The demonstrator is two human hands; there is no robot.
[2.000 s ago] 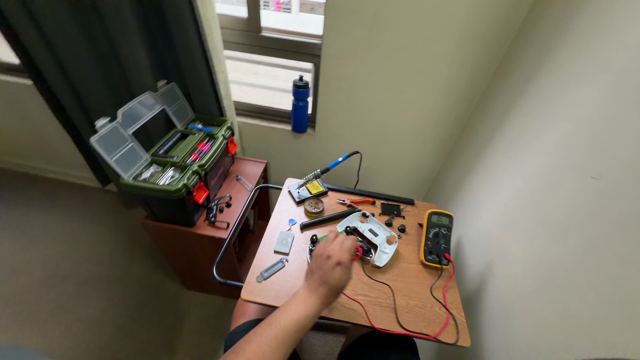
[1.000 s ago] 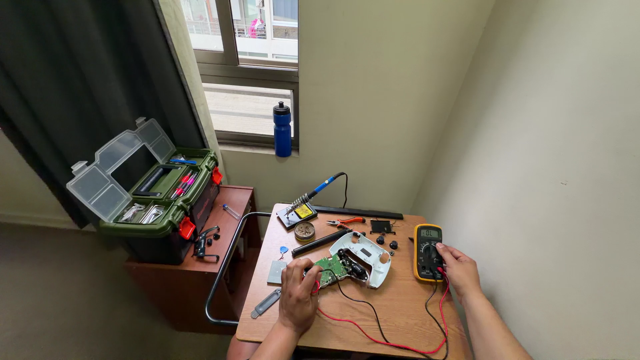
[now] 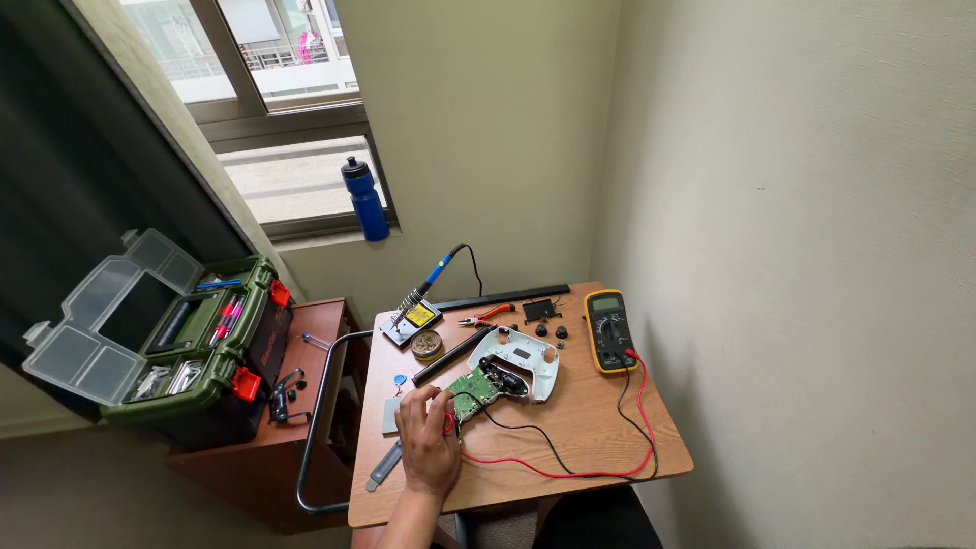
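My left hand (image 3: 428,442) is at the green circuit board (image 3: 473,391), its fingers curled around the test leads at the board's lower left; the probe tips are hidden. The board, with black parts at its right, lies against the white game controller shell (image 3: 545,374). A yellow digital multimeter (image 3: 610,332) lies at the table's right side, with a red lead (image 3: 526,462) and a black lead (image 3: 537,429) plugged in. A utility knife (image 3: 383,467) and a flat grey battery (image 3: 390,416) lie beside my left hand. My right hand is out of view.
A soldering iron (image 3: 435,273) rests in its stand behind a round tin (image 3: 427,345). Pliers (image 3: 488,314), a black bar (image 3: 454,355) and small black parts lie near the back. An open green toolbox (image 3: 221,335) stands on the side cabinet; a blue bottle (image 3: 366,202) is on the sill.
My right hand, at the multimeter one second ago, has left the view. My left hand stays at the board's lower left.
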